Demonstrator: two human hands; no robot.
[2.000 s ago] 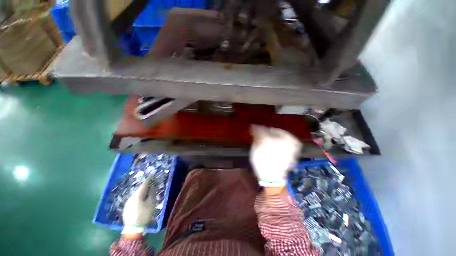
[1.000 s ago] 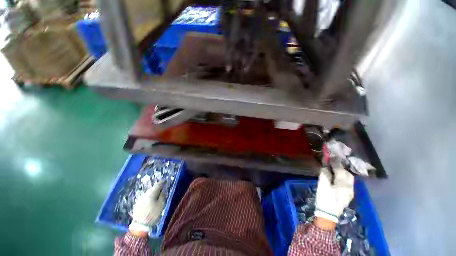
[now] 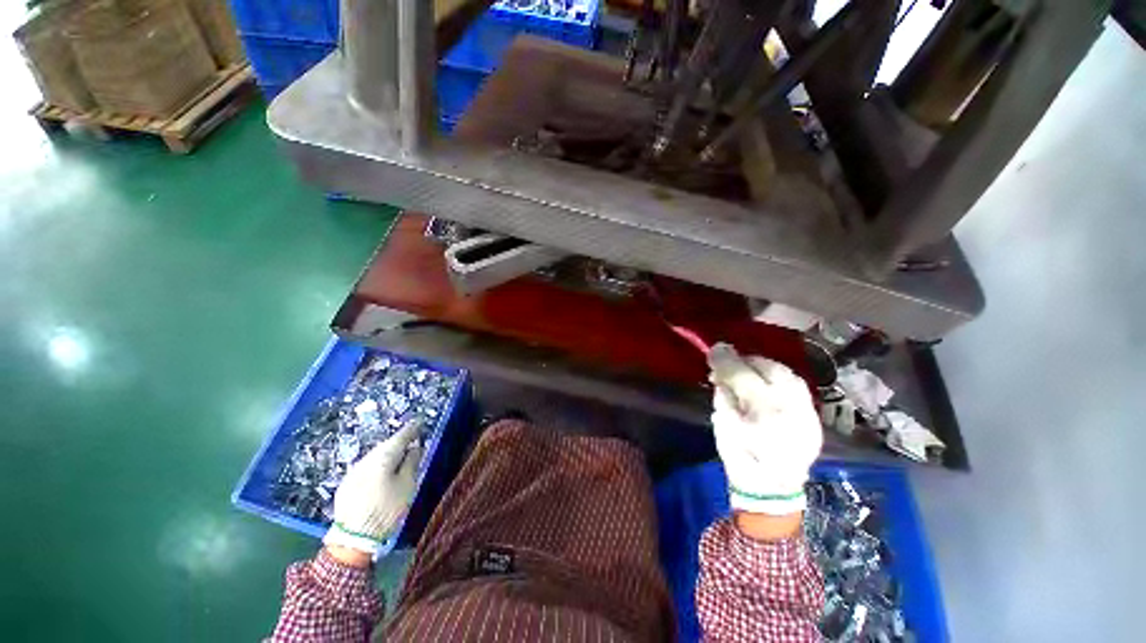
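My right hand (image 3: 764, 425), in a white knit glove with a green edge, holds a red-handled brush (image 3: 689, 337) over the front of the red-brown press table (image 3: 528, 314). The brush's far end points toward the die area and is hard to make out. My left hand (image 3: 376, 489), also gloved, is over the left blue parts crate (image 3: 268, 456). Its fingers are close together near the crate's right side; I cannot tell whether they hold a part. Small silver-grey metal parts (image 3: 366, 412) fill that crate. The die is mostly hidden under the press frame (image 3: 603, 232).
The right blue crate (image 3: 924, 553) with metal parts (image 3: 855, 553) stands by my right thigh. A slotted metal arm (image 3: 500, 260) sits left of the die. A round cup (image 3: 819, 364) and crumpled white rags (image 3: 907, 433) lie at the table's right end. Cartons (image 3: 138, 57) stand on a pallet.
My right hand has moved left and up from the table's right end, now with the red-handled brush extended over the table. My left hand has stayed over the left crate. The view has shifted and tilted.
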